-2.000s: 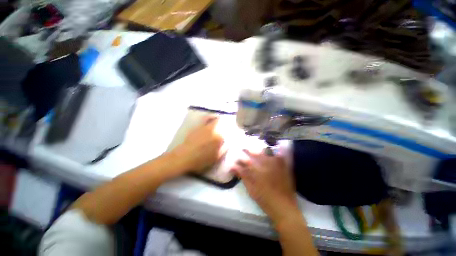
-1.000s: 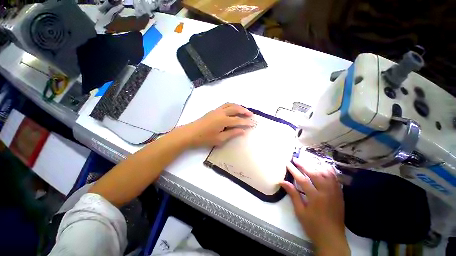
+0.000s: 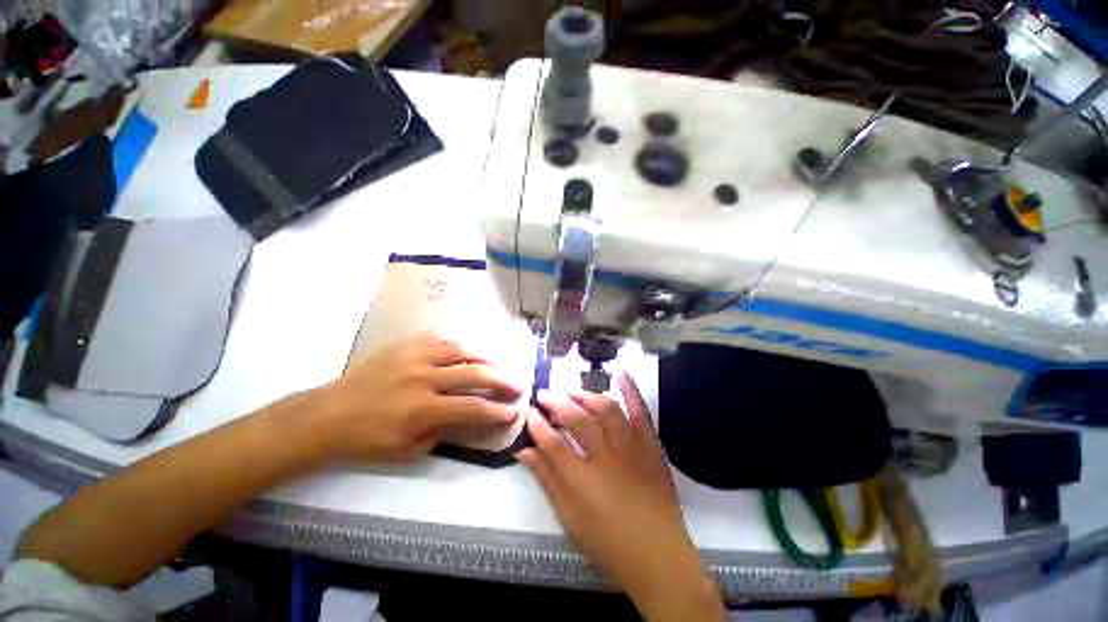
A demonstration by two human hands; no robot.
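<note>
A beige card template [image 3: 407, 318] lies on a black fabric panel [image 3: 484, 458], whose dark border shows at the top and bottom edges. The panel's right edge is at the needle area of the white sewing machine [image 3: 729, 243]. My left hand [image 3: 419, 399] lies flat on the template, fingers pointing right. My right hand [image 3: 608, 468] lies with fingers spread at the panel's lower right edge, just below the presser foot [image 3: 543, 371]. The fingertips of both hands nearly meet. Glare hides the stitch line and the needle tip.
A dark panel pile [image 3: 318, 140] lies at upper left, and grey-backed panels [image 3: 164, 304] at far left. A black panel pile [image 3: 772, 419] lies under the machine arm. Green-handled scissors [image 3: 804, 529] and a tan fibre bundle [image 3: 902, 535] are at lower right. A measuring tape [image 3: 486, 547] runs along the front edge.
The camera view has shifted, showing more of the machine. The template and panel now sit turned differently under the machine head. My left hand has moved from the template's upper edge to its lower part.
</note>
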